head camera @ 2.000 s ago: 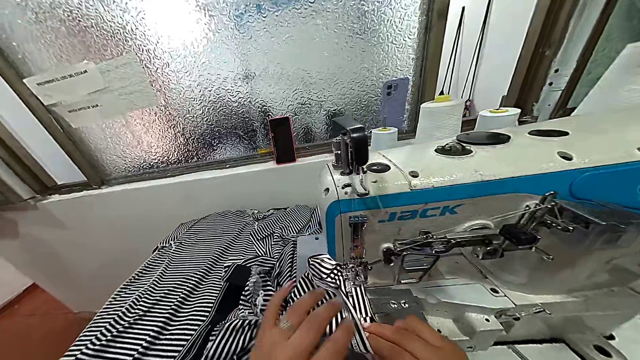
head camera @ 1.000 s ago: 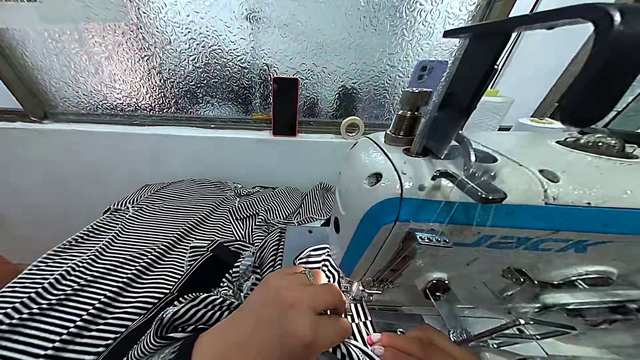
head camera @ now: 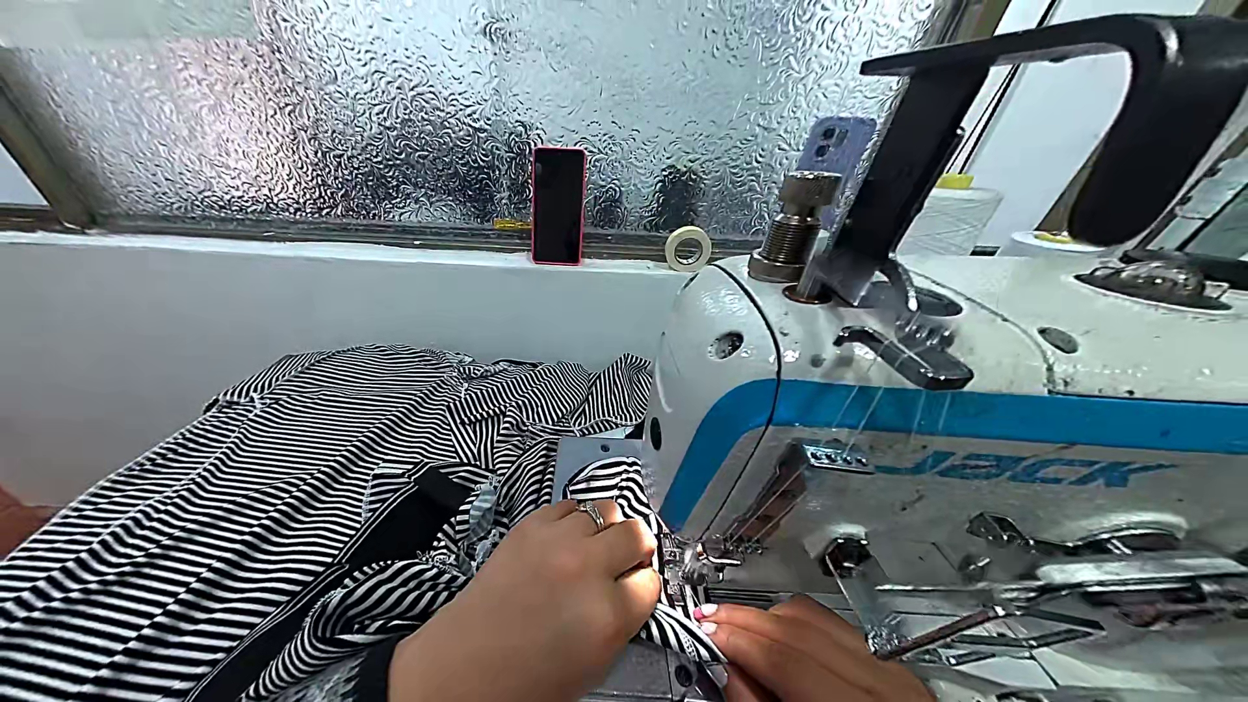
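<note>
Black-and-white striped fabric point(head camera: 292, 468) lies heaped left of a white and blue Jack sewing machine point(head camera: 721, 390). Beside the needle area, my left hand point(head camera: 546, 585), with a ring on one finger, has its fingers curled over a folded part of this fabric. My right hand point(head camera: 799, 648) pinches the fabric's edge between painted fingertips, just below and right of the presser foot point(head camera: 692, 565). Both hands are close to the foot. A black band point(head camera: 419, 517) runs through the heap. The fingertips of my left hand are partly hidden.
A phone with a red edge point(head camera: 559, 207) and a roll of tape point(head camera: 687, 250) stand on the window ledge. Behind the machine are a lilac phone point(head camera: 837, 146) and a thread cone point(head camera: 951, 219). A black bracket point(head camera: 1053, 44) rises above the machine head.
The view has moved much closer to the machine. My left hand, spread over the fabric two seconds ago, now has its fingers curled on it.
</note>
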